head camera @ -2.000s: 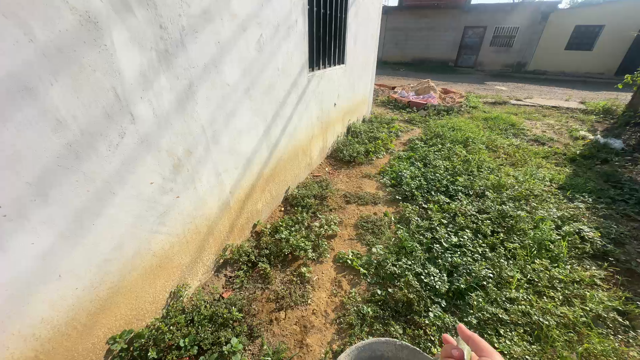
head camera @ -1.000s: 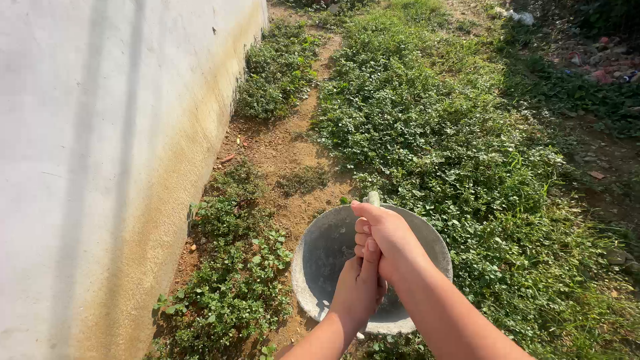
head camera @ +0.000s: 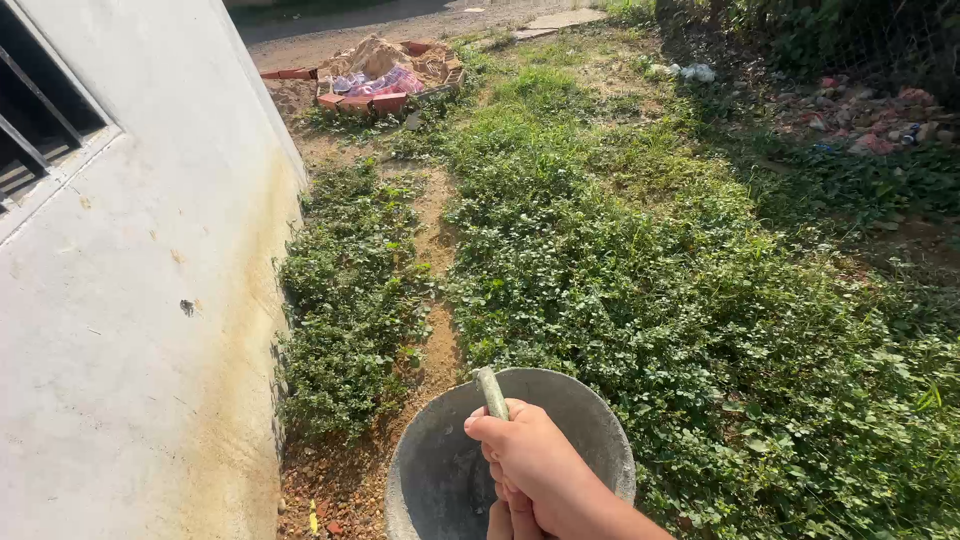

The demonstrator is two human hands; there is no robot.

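Note:
A grey, cement-crusted bucket (head camera: 442,465) hangs low in front of me, its wide mouth facing up. Across that mouth runs a pale, rod-like handle (head camera: 492,393), and my right hand (head camera: 529,450) is closed around it. Just below, at the bottom edge, fingers of my left hand (head camera: 510,517) show tucked under the right one; the right hand hides most of it, and what it grips does not show clearly. Inside the bucket I see only stained grey walls; the near part is hidden by my hands.
A white wall (head camera: 165,285) with a barred window (head camera: 45,112) stands on the left. Beside it, a narrow dirt path (head camera: 441,300) runs between low weeds (head camera: 637,315). Farther off lies a sand pile (head camera: 375,56) edged with red bricks (head camera: 388,103). Rubble (head camera: 862,120) lies at the right.
The view has tilted up from the ground, and the brick-edged sand pile is back in sight. Both hands remain together over the bucket, with less of the left one visible.

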